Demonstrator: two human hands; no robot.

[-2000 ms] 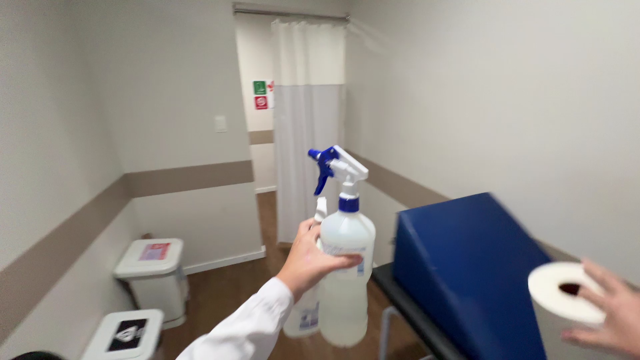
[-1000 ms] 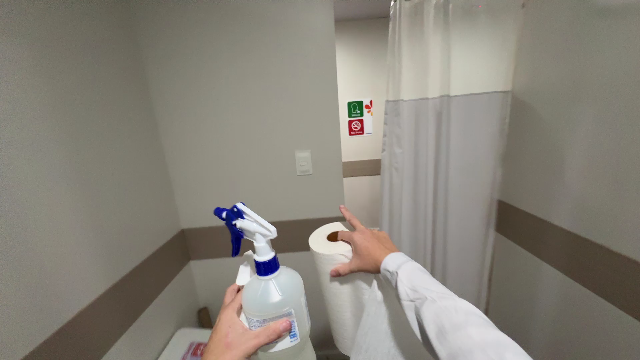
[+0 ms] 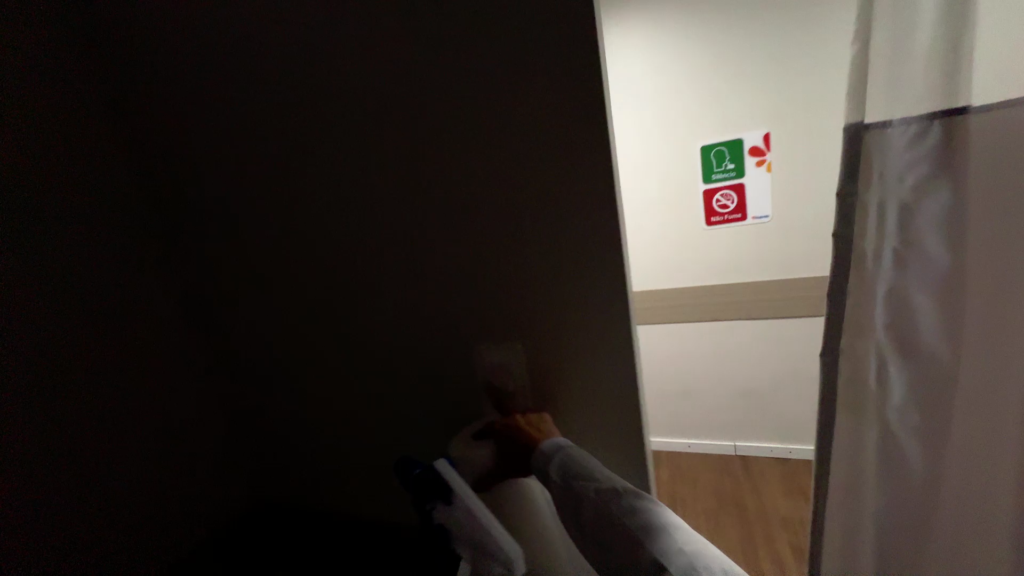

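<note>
In the dim lower middle of the head view, my right hand (image 3: 520,440) is on a white paper roll (image 3: 538,516), its fingers at the roll's upper end, just below a wall light switch (image 3: 504,368). Whether a finger touches the switch cannot be told. Left of the roll, close to it, is the spray bottle's white and blue trigger head (image 3: 472,508). The bottle's body is lost in shadow and below the frame. My left hand is not visible.
A dark wall (image 3: 320,240) fills the left side. Right of its edge lies a lit doorway with a wooden floor (image 3: 728,504) and a silence and no-smoking sign (image 3: 736,180). A curtain (image 3: 920,336) hangs at the right.
The room has gone dark, while the space past the doorway stays lit. My right hand, with the roll, is now near the switch. The view has moved closer to the doorway.
</note>
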